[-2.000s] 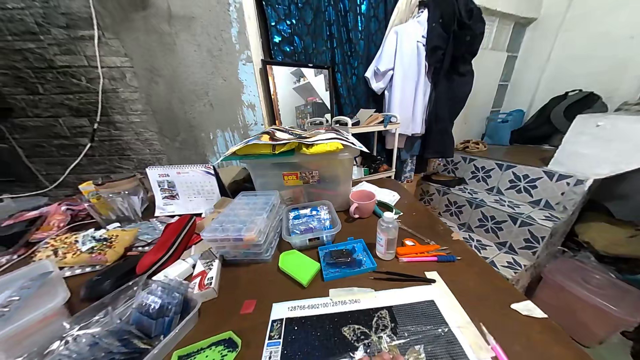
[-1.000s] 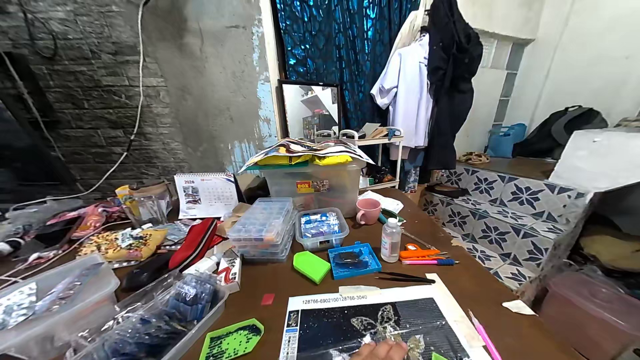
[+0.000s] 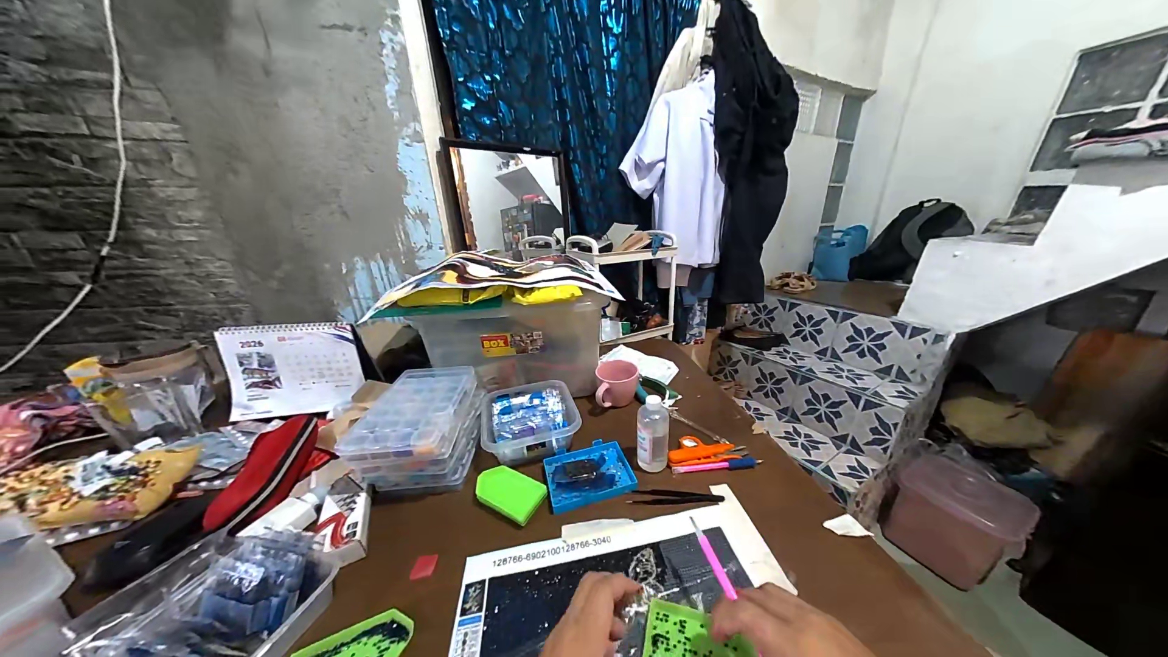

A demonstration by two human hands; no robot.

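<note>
A diamond painting canvas (image 3: 547, 584) with a dark picture lies at the table's near edge. My left hand (image 3: 593, 616) rests over its lower middle, fingers bent, beside a green tray (image 3: 680, 630) with dark beads; whether it grips anything is hidden. My right hand (image 3: 776, 620) touches the tray's right side, and a pink drill pen (image 3: 714, 558) rises from its fingers, pointing up and left. A second green tray (image 3: 365, 637) with dark beads lies left of the canvas. Black tweezers (image 3: 675, 497) lie just beyond the canvas.
Behind the canvas stand a lime green tray (image 3: 511, 494), a blue tray (image 3: 591, 474), a clear bottle (image 3: 652, 433), orange scissors (image 3: 698, 451) and a pink mug (image 3: 617, 383). Stacked bead organizers (image 3: 411, 424) and a tub of blue packets (image 3: 310, 598) stand left. The table edge (image 3: 876, 547) runs along the right.
My right hand has come into view with the pink pen, which lay at the canvas's right side before. The green bead tray now shows clearly between my hands. The view has shifted.
</note>
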